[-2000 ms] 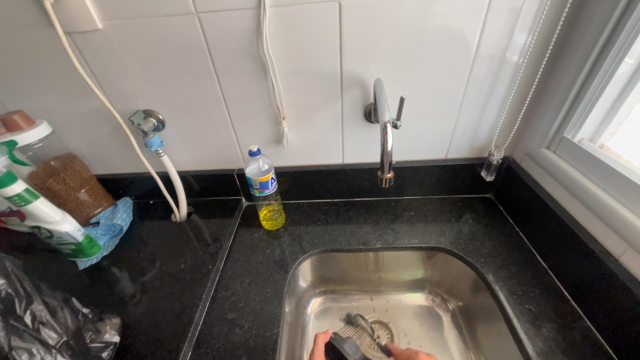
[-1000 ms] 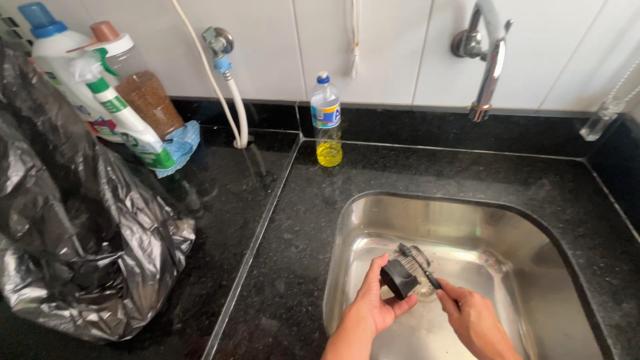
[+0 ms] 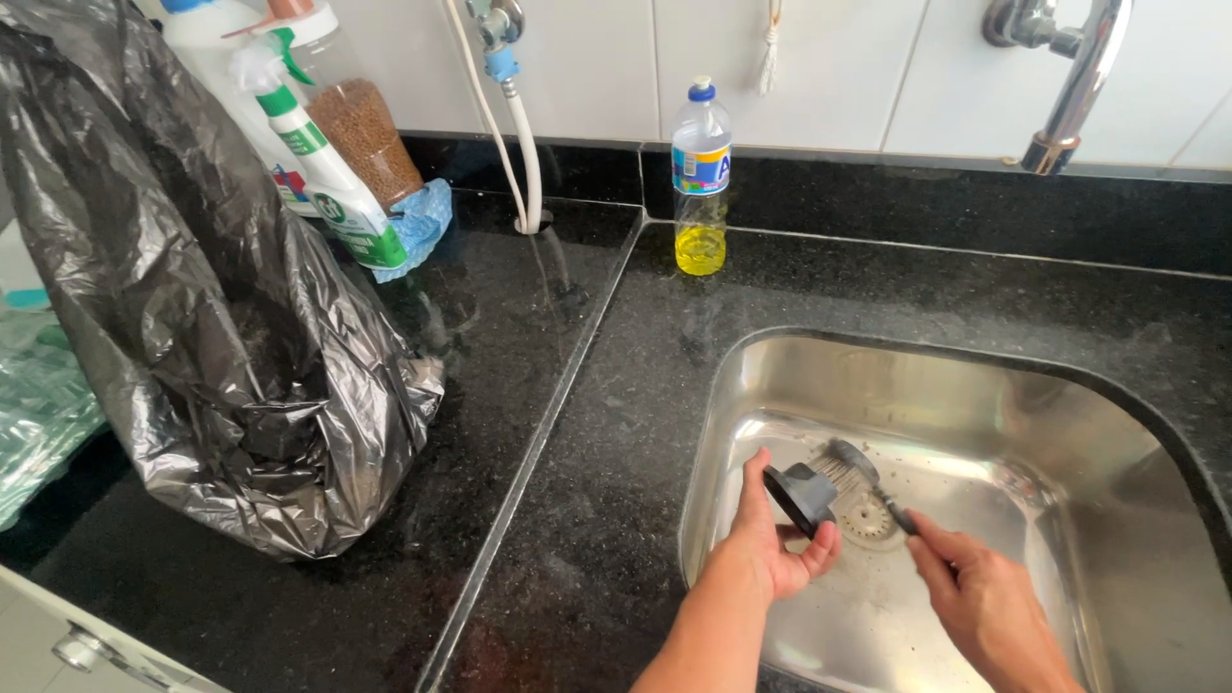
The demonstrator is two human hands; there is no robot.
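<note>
Over the stainless steel sink (image 3: pixel 972 385), my left hand (image 3: pixel 770 549) grips a black plastic part (image 3: pixel 801 498) with a round flange and a squarish middle. My right hand (image 3: pixel 977 582) holds the handle of a dark brush (image 3: pixel 852 462). The brush's bristles point left, at or close to the black part; whether they touch it I cannot tell. Below and between the hands shows the sink's drain strainer (image 3: pixel 866 518), with small dark bits of debris around it. A chrome faucet (image 3: pixel 1068 96) hangs from the wall behind the sink.
A bottle of yellow liquid (image 3: pixel 701 183) stands behind the sink. On the left counter are a black plastic bag (image 3: pixel 241 366), a spray bottle (image 3: pixel 327 183), a jar of brown pellets (image 3: pixel 361 135) and a blue cloth (image 3: pixel 419 226). A white hose (image 3: pixel 525 154) enters the black stone counter (image 3: pixel 539 481).
The view has swung left and down, bringing the black bag into sight. Both hands, mostly cut off two seconds ago, now show with the black part and the brush still held.
</note>
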